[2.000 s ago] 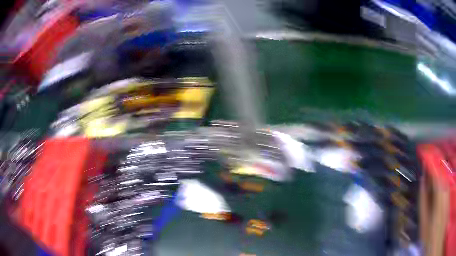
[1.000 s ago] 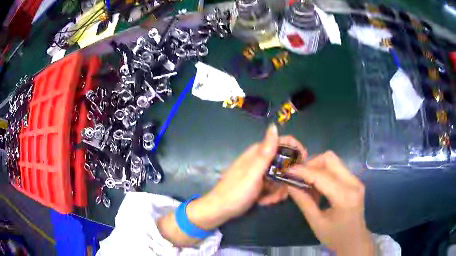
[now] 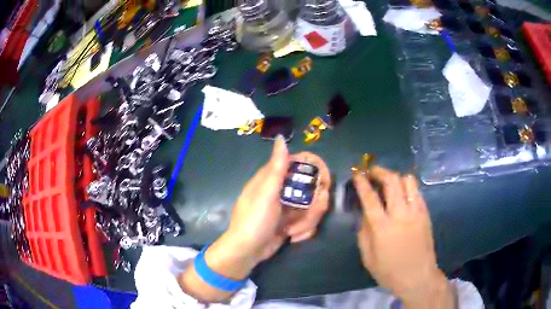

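Note:
My left hand (image 3: 260, 208), with a blue wrist strap, holds a small watch case (image 3: 298, 184) with a metallic rim and dark and silver parts facing up. My right hand (image 3: 396, 226) is to its right, apart from the case. Its fingertips are on a dark, blurred display screen (image 3: 349, 196) with an orange flex cable (image 3: 364, 163), partly hidden by the fingers. Further screens with orange tails lie on the green mat beyond my hands, including a dark one (image 3: 278, 127) beside a white wipe (image 3: 228, 108) and another (image 3: 338, 107).
Left are a red tray (image 3: 53, 193), a pile of charging cables (image 3: 142, 139) and a long blue stick (image 3: 186, 151). Two clear bottles stand at the back, one with a red diamond label (image 3: 322, 30). A clear blister tray (image 3: 432, 142) with screens and wipes lies right; a red tray edge (image 3: 539, 45) is beyond.
Since one second ago my hands have moved apart. My right hand has left the watch case and moved right, with a screen now showing at its fingertips. The view has shifted slightly.

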